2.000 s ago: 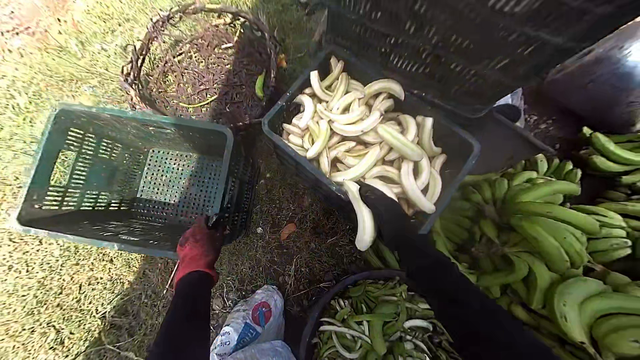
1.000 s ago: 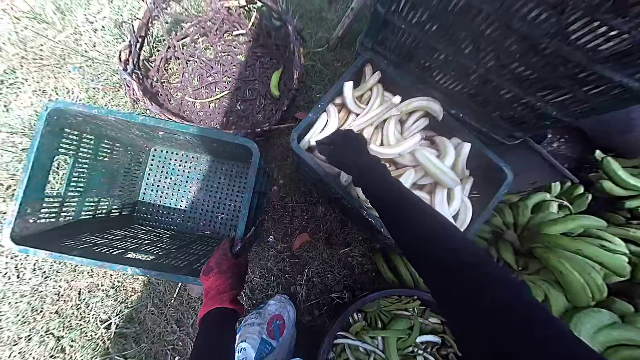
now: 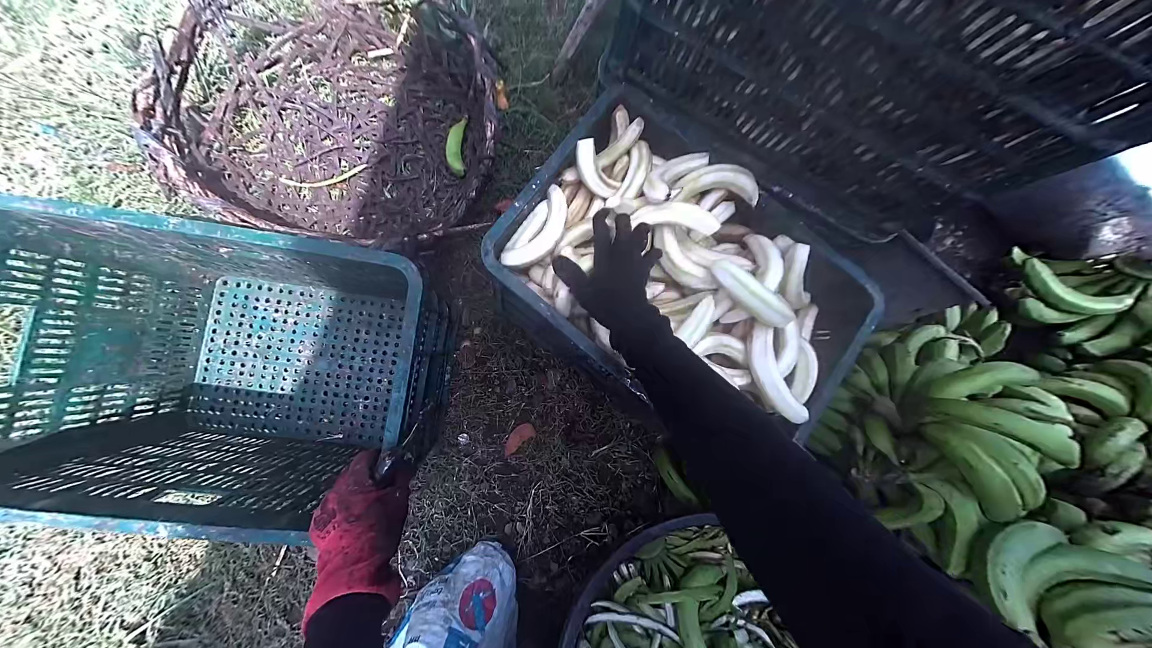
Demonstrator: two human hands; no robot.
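Observation:
Peeled green bananas or plantains (image 3: 756,292) fill much of a dark plastic crate (image 3: 868,310). Over their left part is my right hand (image 3: 616,270) in a black glove, fingers spread, holding nothing; whether it touches the fruit is unclear. My left hand (image 3: 360,526), in a red and black glove, is at the near right corner of a green perforated plastic crate (image 3: 414,342) tipped toward me. Its fingers are partly hidden in shadow, with a small dark object at the fingertips that I cannot make out.
Unpeeled green bunches (image 3: 981,423) lie at the right. A round tub (image 3: 589,598) of green peels stands at the bottom. At the upper left is a woven basket (image 3: 162,135) with one green fruit (image 3: 455,148). Another crate (image 3: 855,99) rises behind the filled one. A plastic-wrapped foot (image 3: 463,598) is below.
Two seconds ago my right hand was at the near edge of the filled crate beside a peeled fruit; now it is over the pile's left part, with nothing in it. My left hand remains by the green crate.

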